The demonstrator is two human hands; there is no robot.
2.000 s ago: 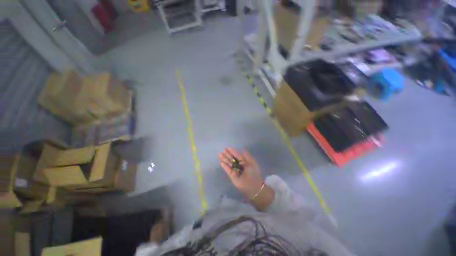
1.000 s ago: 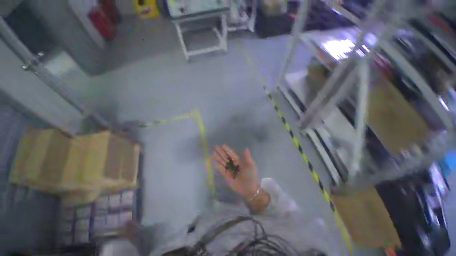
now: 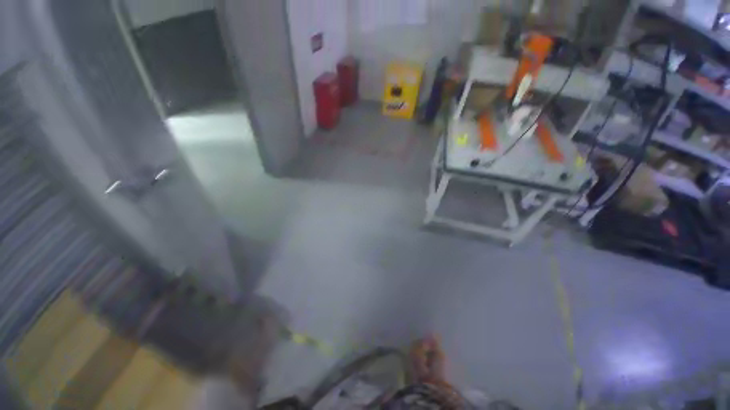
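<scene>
My right hand (image 3: 430, 359) is small and blurred at the bottom, just right of the centre, in front of my body. Its fingers look curled in. The small dark and brassy parts that lay in its palm in the earlier views are not clearly visible now. A blurred brownish shape at the lower left, beside the cartons, looks like my left hand (image 3: 250, 360). Its fingers cannot be made out.
A grey door (image 3: 140, 184) with a metal handle stands at the left by an open doorway. Cartons (image 3: 96, 352) are at the lower left. A white-framed bench (image 3: 512, 164) with orange parts stands ahead right, near shelves (image 3: 688, 144). Red cylinders (image 3: 326, 100) and a yellow sign (image 3: 403, 90) are at the back.
The view has swung left and up toward the door and doorway. The near rack has left the picture. My right hand has moved down and right in the picture, from open palm to curled.
</scene>
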